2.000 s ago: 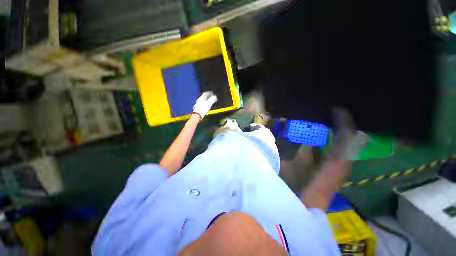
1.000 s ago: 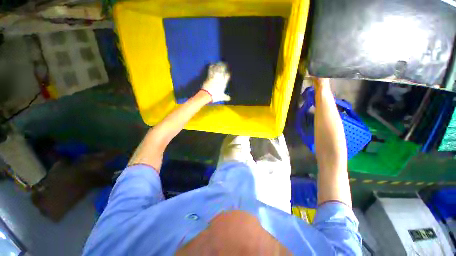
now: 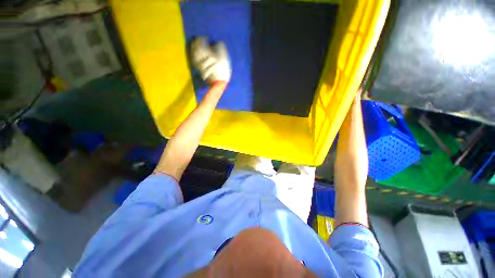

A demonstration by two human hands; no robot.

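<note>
The large open yellow tote lies in front of me, its far side cut off by the top edge. Its bottom shows a blue part on the left and a dark flat liner sheet on the right. My left hand, in a white-grey glove, is inside the tote over the blue part, slightly blurred, fingers apart, with nothing seen in it. My right forearm runs up along the tote's outer right wall. My right hand is hidden behind that wall.
A dark, shiny bench top is at the upper right. A blue plastic stool stands below it beside a green crate. A grey-white box is at the lower right. Yellow-black tape crosses the floor.
The tote appears larger and extends further right and up. My left hand has moved left, from near the dark sheet's edge onto the blue part. My right hand has gone behind the tote wall.
</note>
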